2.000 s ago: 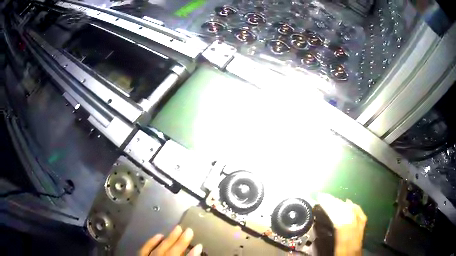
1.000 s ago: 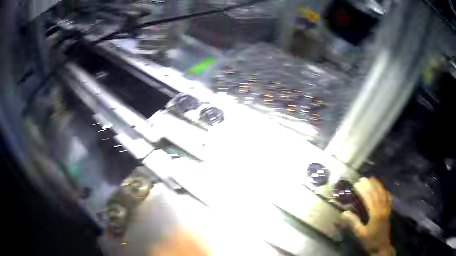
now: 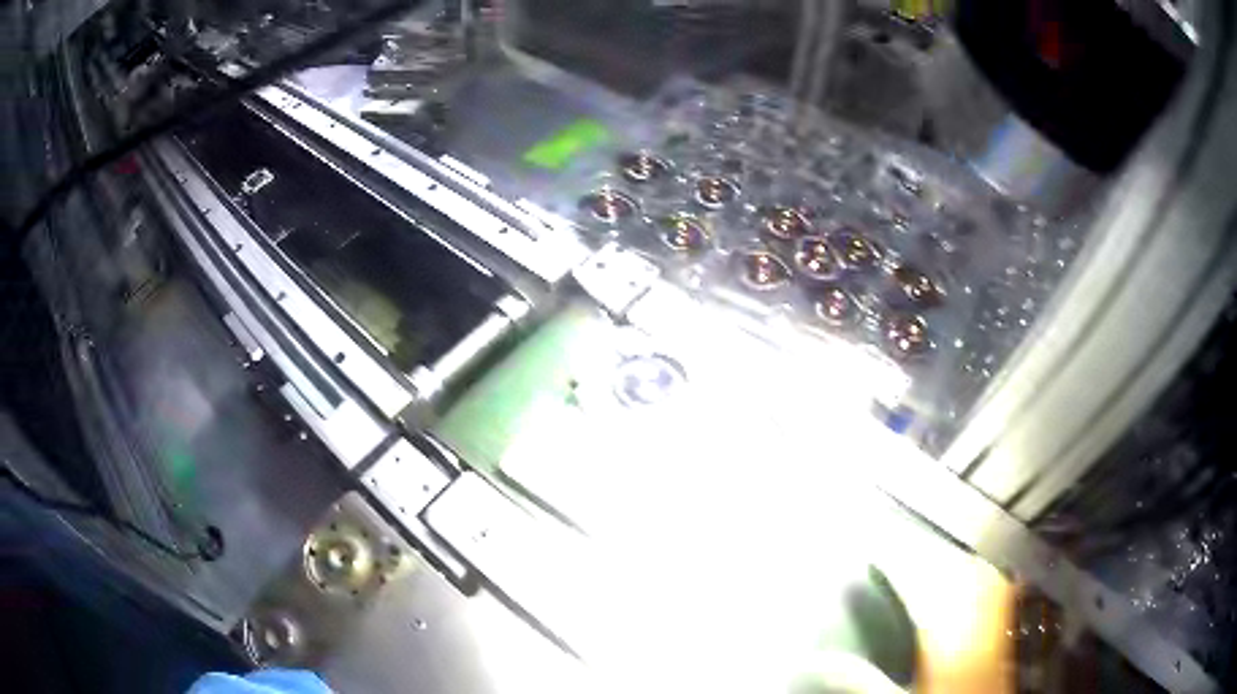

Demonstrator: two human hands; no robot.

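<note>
My right hand [image 3: 966, 635] is at the lower right over the belt area, blurred and partly washed out by glare. A dark greenish curved shape [image 3: 885, 624] lies against its left side; whether the fingers grip it cannot be told. My left hand is not visible; a piece of blue cloth [image 3: 261, 682] shows at the bottom left edge. A round part with a pale, glare-washed face [image 3: 649, 380] lies at the far part of the green belt [image 3: 505, 396]. The rest of the belt is hidden by white glare.
A seat plate with round discs [image 3: 339, 559] is at lower left. Metal rails [image 3: 319, 346] edge a dark channel. A clear tray holds several coppery rings [image 3: 817, 255] beyond the belt. A pale frame post [image 3: 1072, 366] stands right. A black cable crosses upper left.
The two dark toothed parts at the near edge are no longer visible there. My left hand has left the view. My right hand moved right, then back left and down. Glare has spread.
</note>
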